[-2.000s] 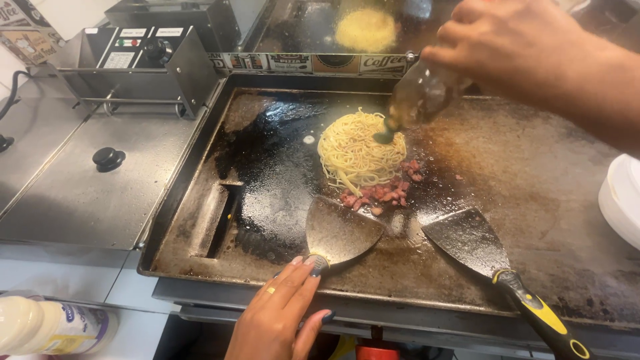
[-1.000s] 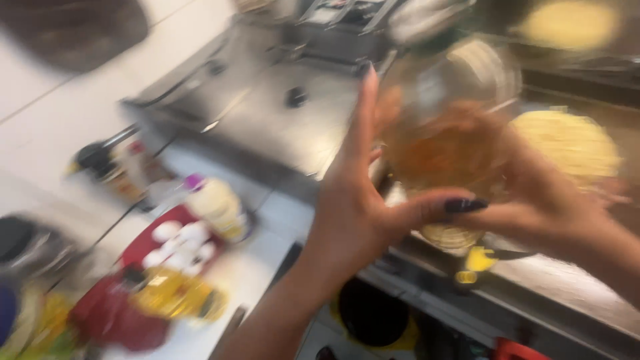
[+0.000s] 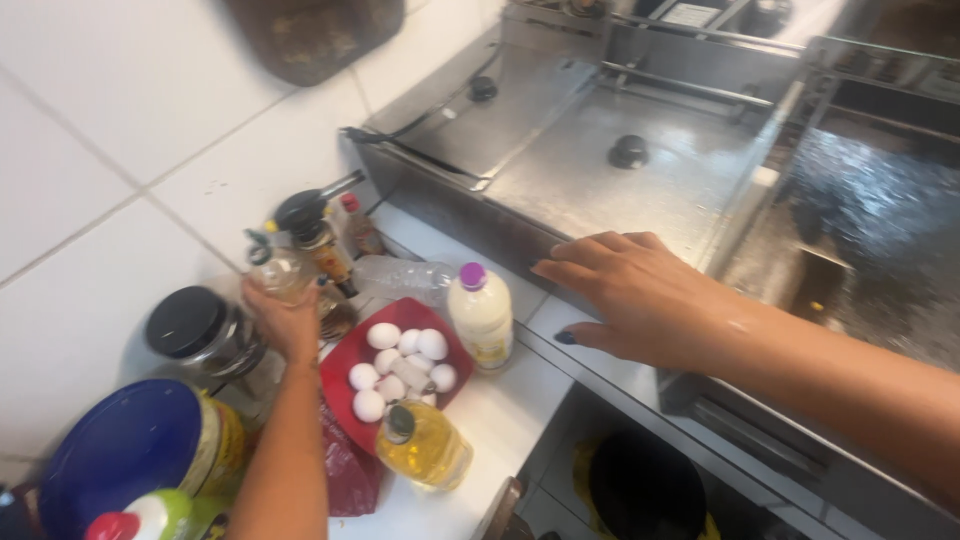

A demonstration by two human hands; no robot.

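Observation:
My left hand (image 3: 283,315) grips a clear bottle (image 3: 283,271) with a dark green cap, among jars and bottles by the tiled wall. Its lower part is partly hidden by the hand. My right hand (image 3: 630,300) is empty with fingers apart, above the front edge of the steel cooker. Between the hands, white eggs (image 3: 384,336) lie in a red tray (image 3: 341,367). A white bottle with a purple cap (image 3: 481,319) stands beside the tray, and a bottle of yellow oil (image 3: 426,448) is in front of it.
A black-lidded glass jar (image 3: 191,324) and a blue-lidded tub (image 3: 124,442) stand at the left. Steel lids with black knobs (image 3: 628,152) lie behind my right hand. At the right is the griddle (image 3: 892,187); a black bin (image 3: 646,484) is below.
The view has swung left, and the noodles and spatulas are out of sight. A second ago both hands were around a clear container; now they are apart, the left by the wall.

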